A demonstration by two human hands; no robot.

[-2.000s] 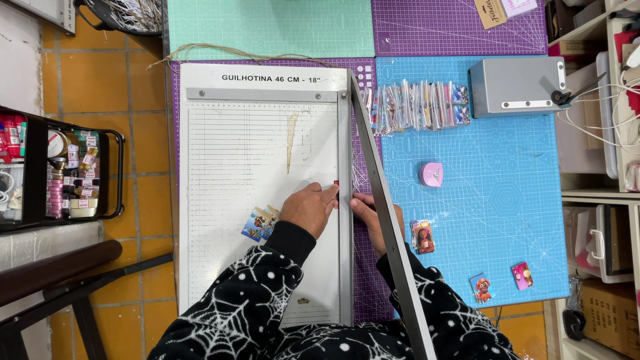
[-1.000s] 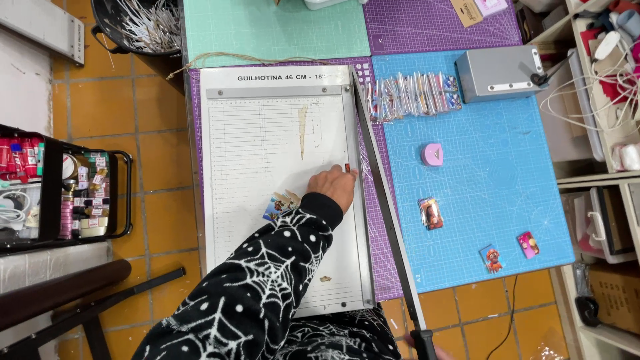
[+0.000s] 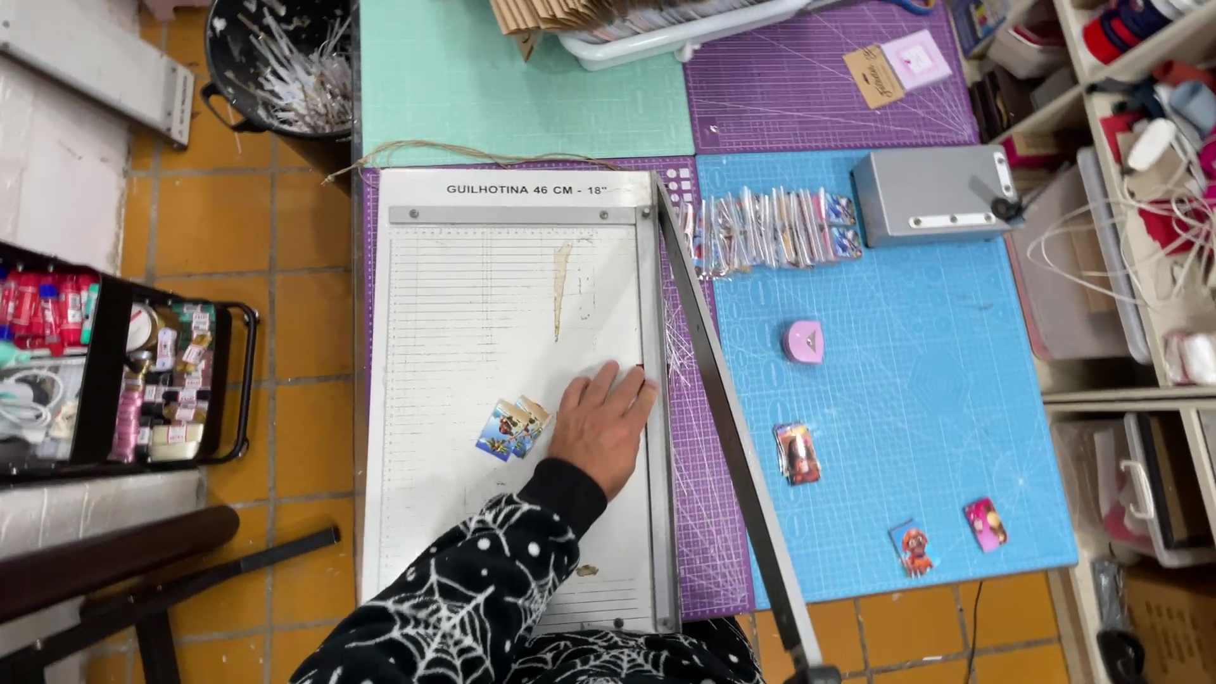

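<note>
My left hand (image 3: pixel 603 427) lies palm down on the white bed of a guillotine paper cutter (image 3: pixel 456 361), fingertips by the metal edge at its right side. A small dark red bit shows at the fingertips; what lies under the hand is hidden. Beside the wrist, small printed picture cards (image 3: pixel 511 427) rest overlapping on the bed. The long cutter blade arm (image 3: pixel 731 418) slants out to the right of the bed, over the purple mat, its handle (image 3: pixel 813 674) at the bottom edge. My right hand is outside the view.
On the blue cutting mat (image 3: pixel 912 380) are a pink punch (image 3: pixel 804 342), several small cards (image 3: pixel 798 453), a row of thin packets (image 3: pixel 769 228) and a grey metal box (image 3: pixel 931 195). A bin of paper strips (image 3: pixel 294 85) stands at the upper left, a black cart (image 3: pixel 104 370) below it.
Two seconds ago my right hand was at the cutter's right edge beside my left; it has since left the view. My left hand stays on the bed. The view has shifted.
</note>
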